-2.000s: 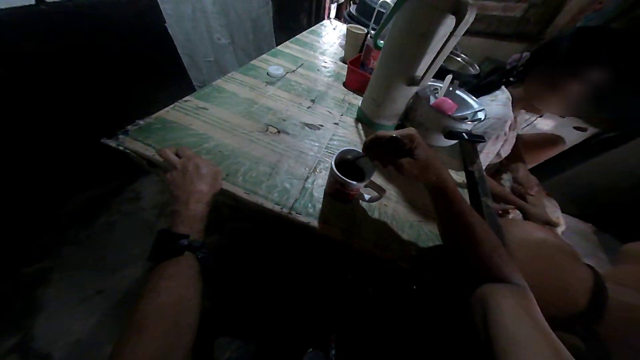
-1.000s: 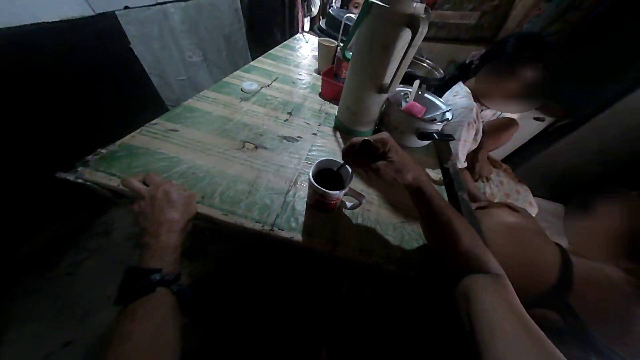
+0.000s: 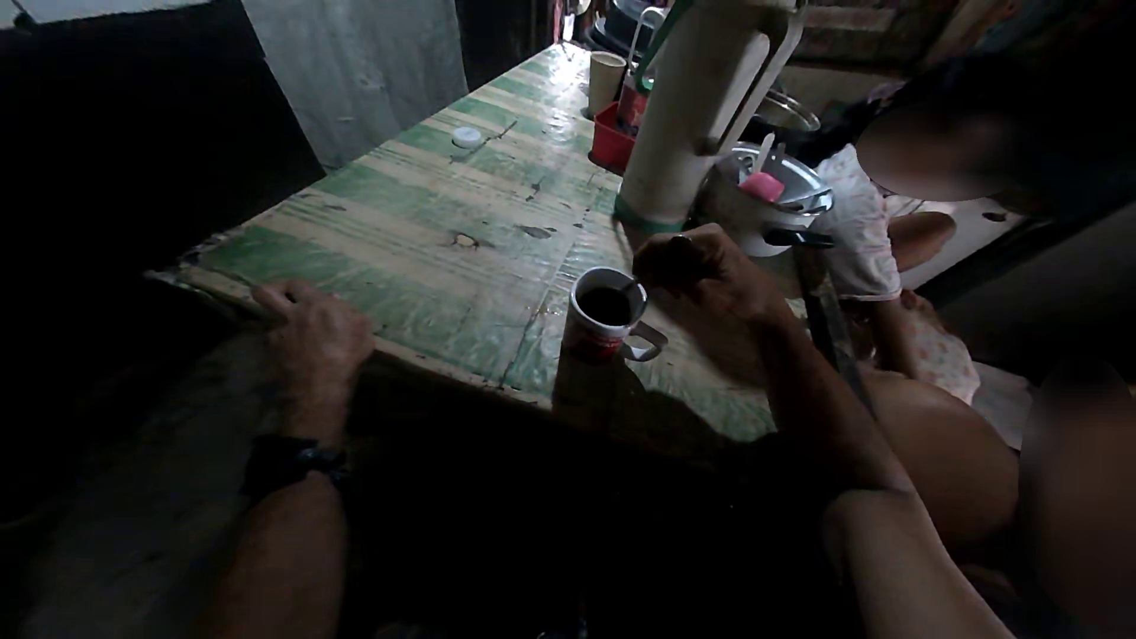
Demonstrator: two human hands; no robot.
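Observation:
A white mug [image 3: 593,333] with red print stands near the front edge of the table, holding dark liquid. My right hand [image 3: 710,266] is closed on the end of a spoon [image 3: 632,286], whose shaft slants into the mug; the bowl of the spoon is hidden. The mug's handle points to the right, below that hand. My left hand [image 3: 315,333] rests on the front edge of the table [image 3: 426,266] at the left, fingers bent over the rim, with nothing seen in it. A dark watch or band is on the left wrist.
Behind my right hand stands a tall thermos jug [image 3: 688,115]. Beside it are a metal pot [image 3: 754,209] with a pink utensil, a red container [image 3: 612,138] and a beige cup [image 3: 605,84]. A white lid [image 3: 467,138] lies farther back. People sit close at the right.
The view has shifted somewhat. My right hand stays at the mug with the spoon, and my left hand remains at the table edge.

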